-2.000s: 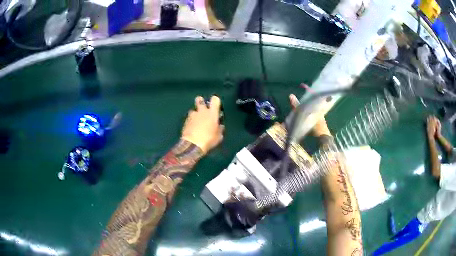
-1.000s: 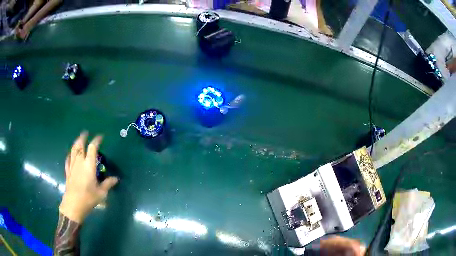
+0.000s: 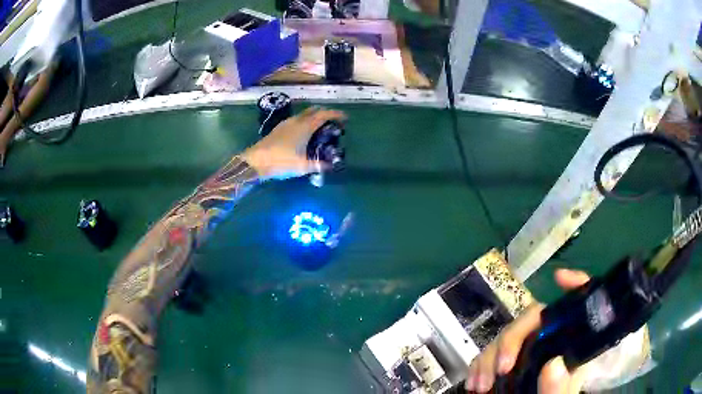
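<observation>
My left hand [image 3: 289, 144] is stretched out toward the far side of the green surface, its fingers around a black cylindrical housing [image 3: 327, 145]. A pale connector hangs near it. My right hand [image 3: 531, 342], at the lower right, is closed around a thick black electric screwdriver [image 3: 596, 315]; its tip is hidden. A housing with a glowing blue LED ring [image 3: 309, 228] stands in front of me. The screw box [image 3: 450, 315], with white and dark compartments, lies left of my right hand.
Another housing [image 3: 274, 108] stands beside my left wrist. More housings [image 3: 95, 223] stand at the left, one partly behind my forearm. A pale metal post [image 3: 577, 192] slants up at the right, with a black cable [image 3: 469, 169] beside it. Pale paper [image 3: 616, 362] lies under the screwdriver.
My left hand has moved from the lower left to the far side and taken hold of a housing. My right hand has come further into view with the screwdriver. The view has shifted.
</observation>
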